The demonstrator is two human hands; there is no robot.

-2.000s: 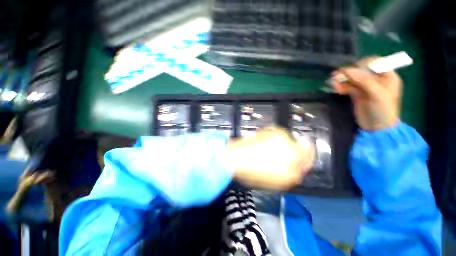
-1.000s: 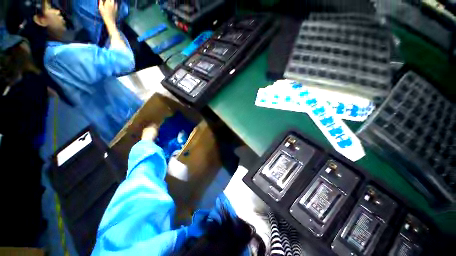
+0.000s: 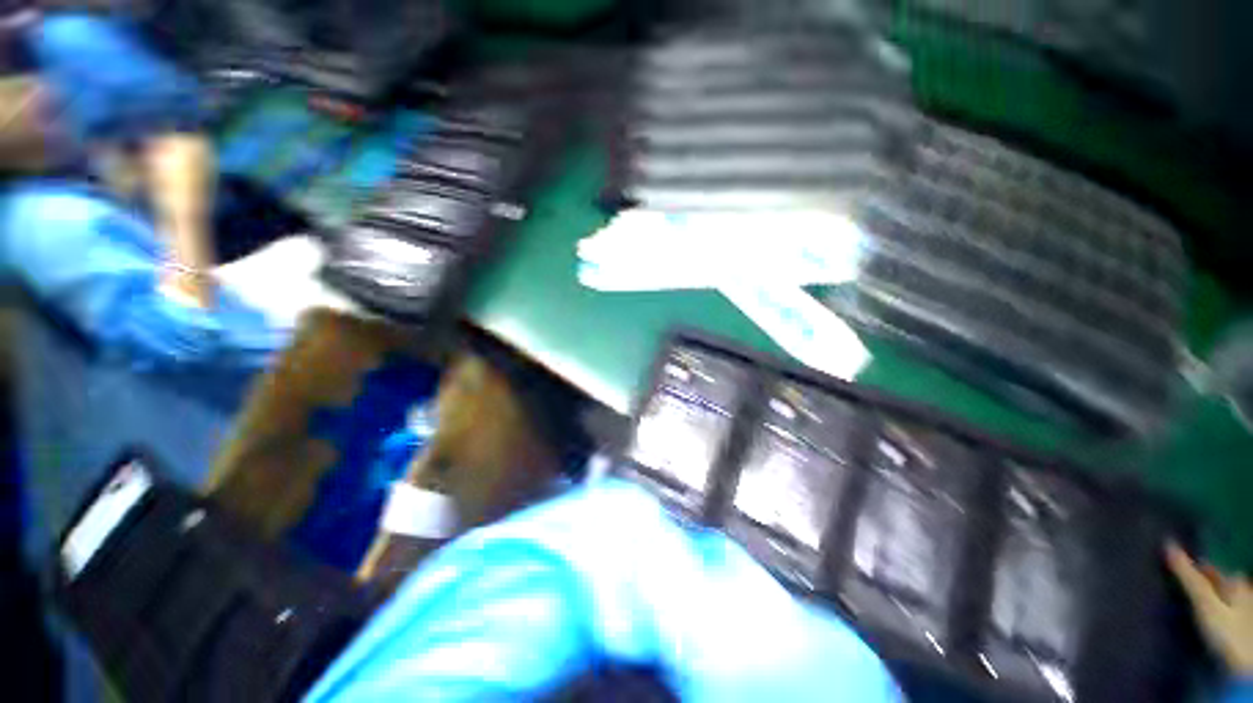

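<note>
The frame is blurred. The phone tray point(image 3: 1127, 591) lies at the lower right with several dark phone half-assemblies point(image 3: 790, 474) in its slots. My left sleeve arches across the bottom centre in front of the tray; my left hand itself does not show. My right hand point(image 3: 1216, 604) is at the right picture edge beside the tray's right end, cut off and blurred; whether it holds anything cannot be told. White sticker sheets point(image 3: 715, 250) lie crossed on the green bench point(image 3: 550, 309) above the tray.
Grey blister trays point(image 3: 770, 117) stand behind the sheets, with more point(image 3: 1031, 261) to the right. Another phone tray point(image 3: 399, 261) lies upper left. A brown waste box point(image 3: 474, 426) with blue scraps is beside the bench, a black tray point(image 3: 179, 591) lower left. Another person's arm point(image 3: 179, 206) is upper left.
The view has swung right. My left hand, over the waste box a second ago, has left the picture, its sleeve now near the phone tray. My right hand has appeared at the right edge.
</note>
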